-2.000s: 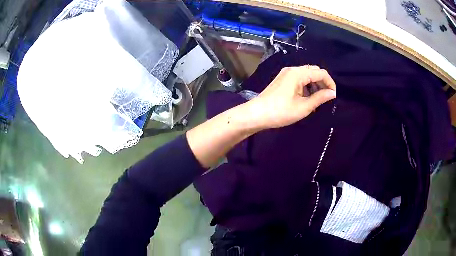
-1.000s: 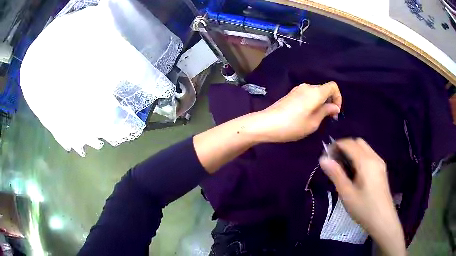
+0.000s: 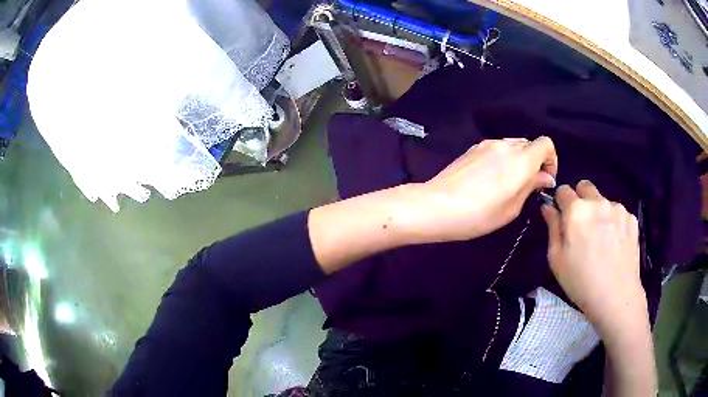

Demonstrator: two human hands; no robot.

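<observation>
A dark purple garment (image 3: 435, 271) covers the lap. A broken pale stitch line (image 3: 508, 256) runs down it from below the hands. My left hand (image 3: 501, 186) is above the cloth with thumb and finger pinched, apparently on the fine sewing thread, which is hardly visible now. My right hand (image 3: 598, 252) meets it from the right. It holds small metallic snips (image 3: 548, 199), mostly hidden by the fingers, their tip close to my left fingertips. A pale checked lining flap (image 3: 547, 337) shows from an opening below my right hand.
A wood-edged white table (image 3: 574, 27) curves across the upper right, with small dark bits (image 3: 671, 43) on a grey sheet. White lace-edged cloth (image 3: 132, 93) drapes over equipment at left. A thread spool (image 3: 354, 94) stands by the metal frame (image 3: 335, 46). The floor (image 3: 178, 225) is green.
My right hand has come into view with the snips and moved up to my left fingertips. My left hand has moved right and slightly down, still pinched.
</observation>
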